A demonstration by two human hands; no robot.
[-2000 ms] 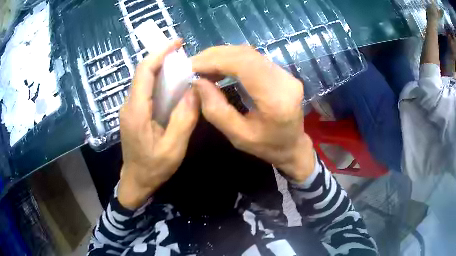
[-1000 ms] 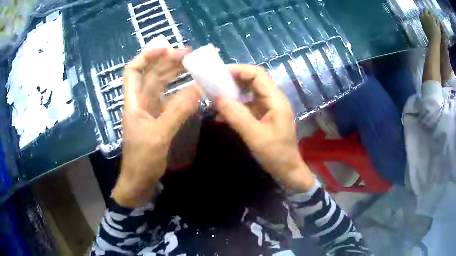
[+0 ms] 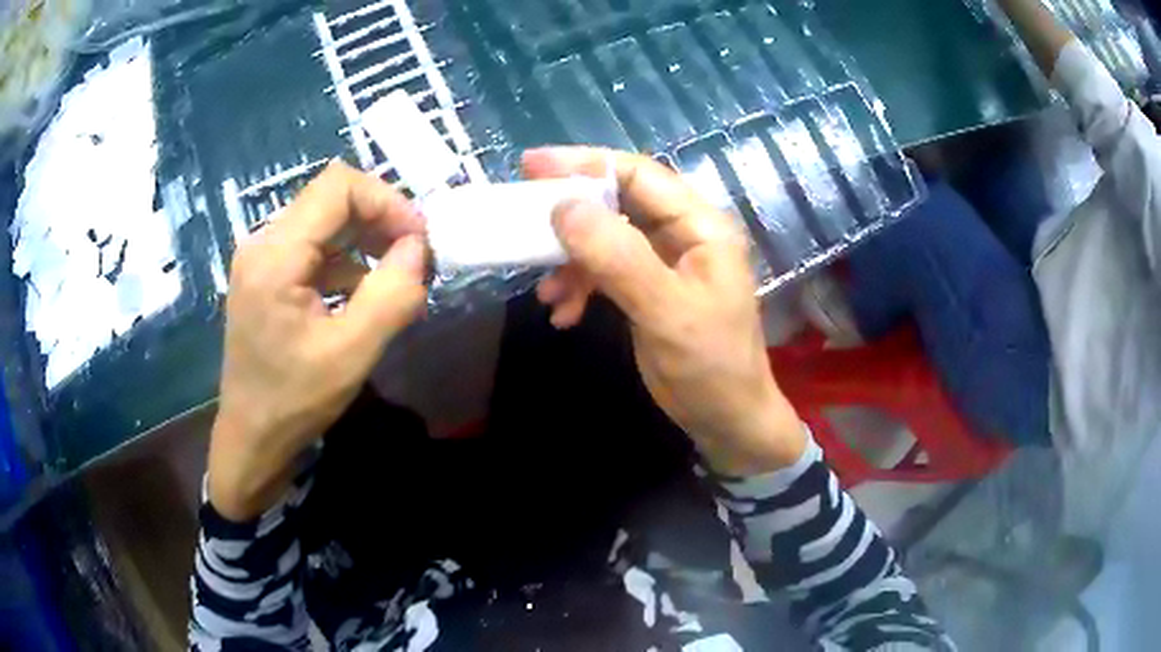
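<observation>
A smooth white oblong housing point(image 3: 499, 224) is held level in front of me. My right hand point(image 3: 662, 287) grips its right end between thumb and fingers. My left hand point(image 3: 325, 299) is at its left end, with thumb and forefinger tips together; whether they pinch a small part or the housing's edge is too blurred to tell. Another white oblong block point(image 3: 410, 138) lies behind the housing on the ladder-like white bars of the parts tray point(image 3: 334, 57).
Flat white pieces point(image 3: 96, 210) lie at the left. A clear blister tray with long pockets point(image 3: 796, 159) is at the right on the green bench top point(image 3: 942, 64). A red stool point(image 3: 879, 395) and another person's pale sleeve point(image 3: 1108, 242) are farther right.
The housing has turned from upright, within both hands, to level, held by my right hand. My left hand has moved left to its end. The other person's arm has shifted.
</observation>
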